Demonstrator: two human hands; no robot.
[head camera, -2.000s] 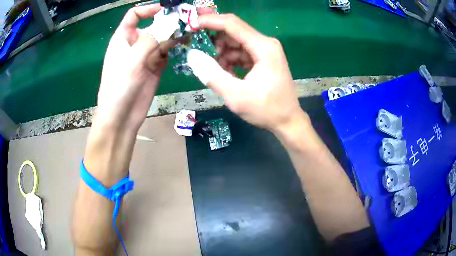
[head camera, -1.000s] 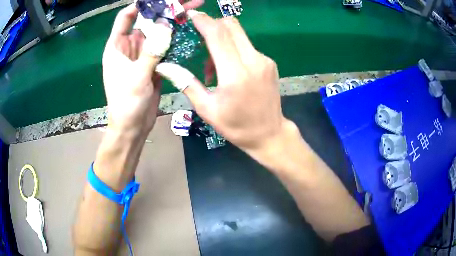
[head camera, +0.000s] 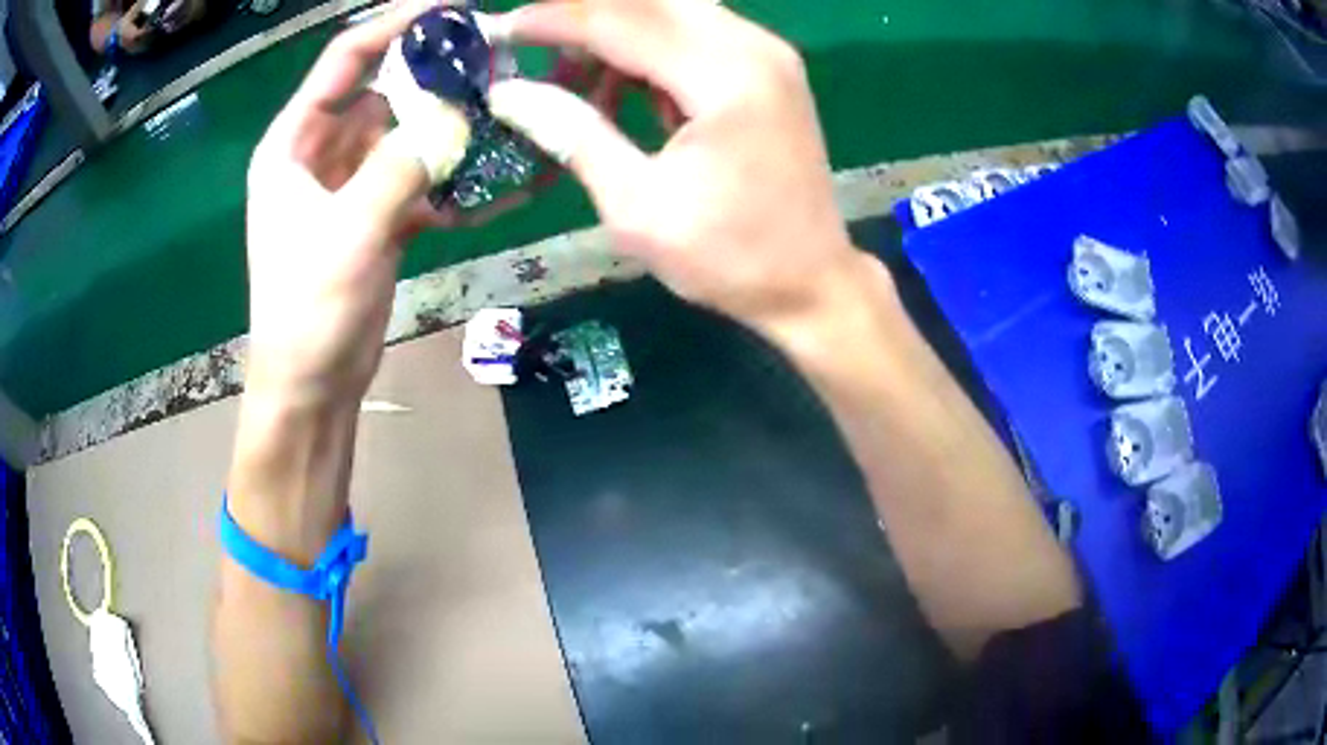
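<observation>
My left hand (head camera: 342, 182) and my right hand (head camera: 713, 175) hold one wired subassembly between them, near the top edge of the view over the green belt. Its dark blue-black round insert (head camera: 447, 56) faces up, beside a white part mostly covered by my fingers. Its green circuit board (head camera: 492, 163) hangs just below the insert. A second wired subassembly lies at the border of cardboard and dark mat: a white part (head camera: 495, 345) at its left, red and black leads, and a green board (head camera: 594, 367) at its right.
A blue corrugated sheet (head camera: 1048, 422) at the right carries several pale grey housing shells (head camera: 1131, 360). A yellow ring (head camera: 88, 568) with a white tag (head camera: 114, 658) and a thin pale strip (head camera: 383, 406) lie on the cardboard. The belt's worn pale edge (head camera: 527, 272) runs across. Another person's hand shows top left.
The held subassembly has been turned so the dark insert faces the camera. My right hand has moved up, uncovering the lying board. The whole view has shifted slightly.
</observation>
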